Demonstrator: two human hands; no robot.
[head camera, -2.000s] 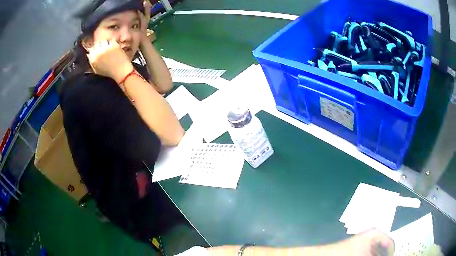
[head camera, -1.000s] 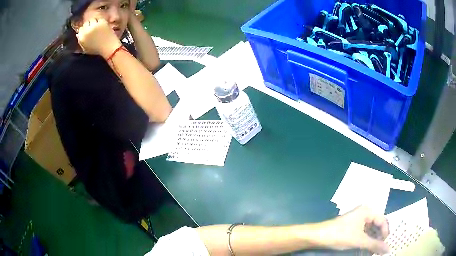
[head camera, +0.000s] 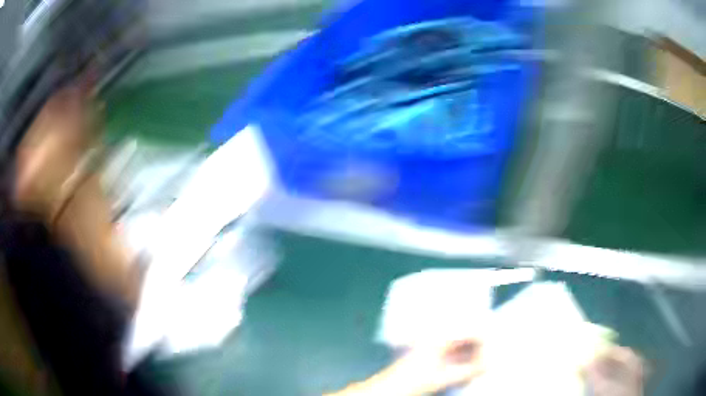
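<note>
The view is strongly blurred. White label sheets (head camera: 534, 340) lie at the lower right between my two hands; their print cannot be read. My left hand (head camera: 457, 357) comes in from the bottom and grips their left side. My right hand (head camera: 618, 373) is at their right edge, its fingers curled on them, cut off below. A yellowish patch shows beside it. Small white paper pieces (head camera: 433, 305) lie just left of the sheets, with a narrow white strip (head camera: 515, 275) behind them.
A blue plastic bin (head camera: 457, 197) with black and light-blue parts (head camera: 418, 100) stands behind the white rail (head camera: 371, 224). A grey post (head camera: 561, 147) rises right of it. White sheets (head camera: 209, 309) and a neighbouring person's arm (head camera: 97, 232) are at the left. A thin strip (head camera: 672, 313) lies at the right.
The view has swung right and blurred; bin, papers and person have shifted left. My right hand has come into view. The bottle can no longer be made out.
</note>
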